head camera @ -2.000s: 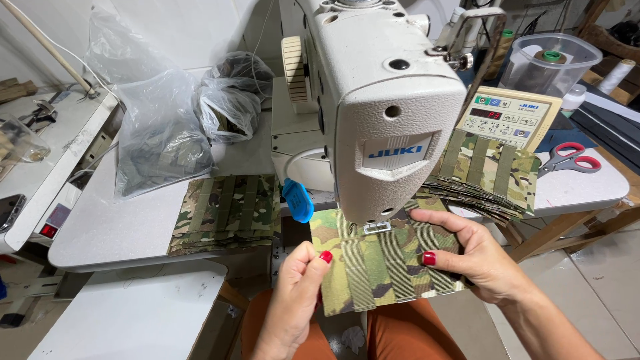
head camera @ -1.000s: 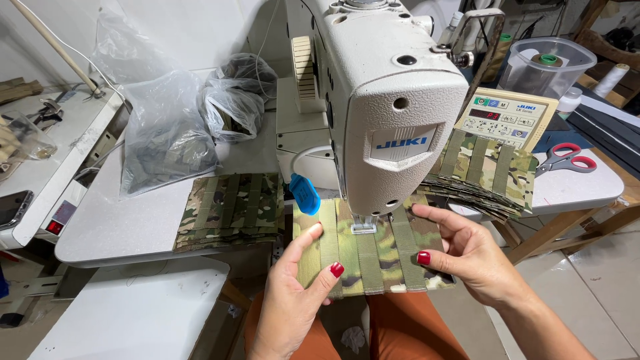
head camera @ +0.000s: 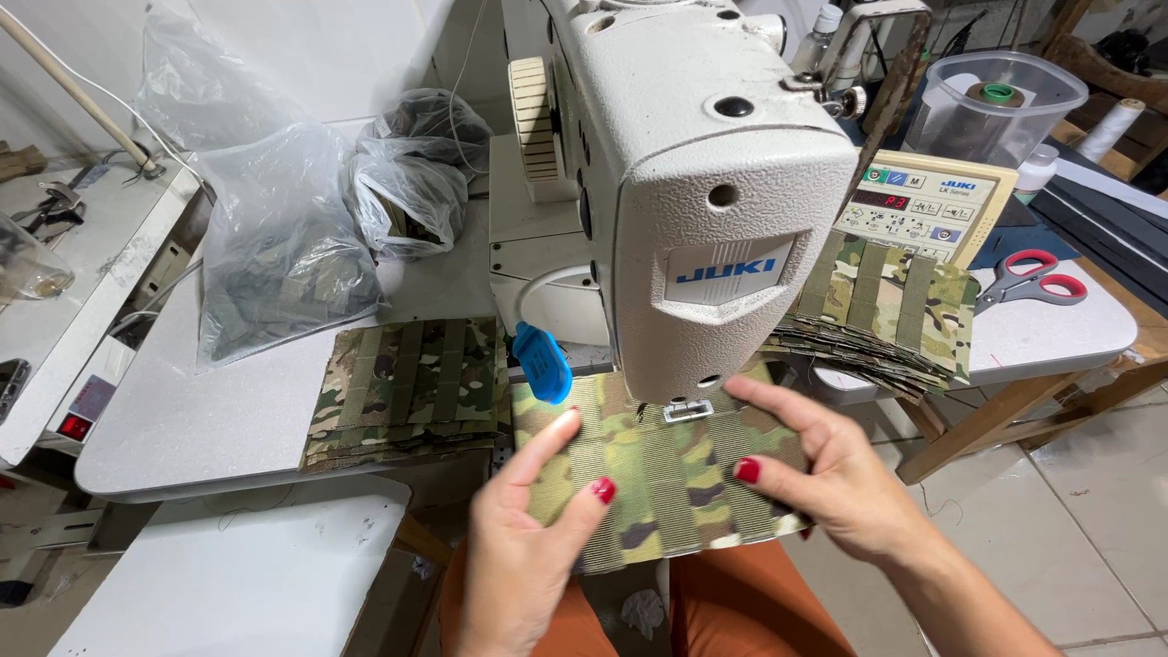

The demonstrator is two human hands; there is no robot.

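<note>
A camouflage fabric panel with olive webbing strips lies under the head of a white Juki sewing machine. The metal presser clamp rests over the panel near its far edge. My left hand lies on the panel's left part, thumb and forefinger spread on top. My right hand holds the right part, with the thumb on top, the forefinger near the clamp and other fingers hidden beneath. A blue tag-like piece hangs at the machine's left, over the panel's far left corner.
Stacked camouflage panels lie left and right of the machine. Red-handled scissors, a control panel and a clear plastic tub are at right. Plastic bags stand at back left; a white board is lower left.
The panel has shifted left under the clamp, which now sits nearer the right webbing strip. My left hand has moved from gripping the panel's left edge to lying on top.
</note>
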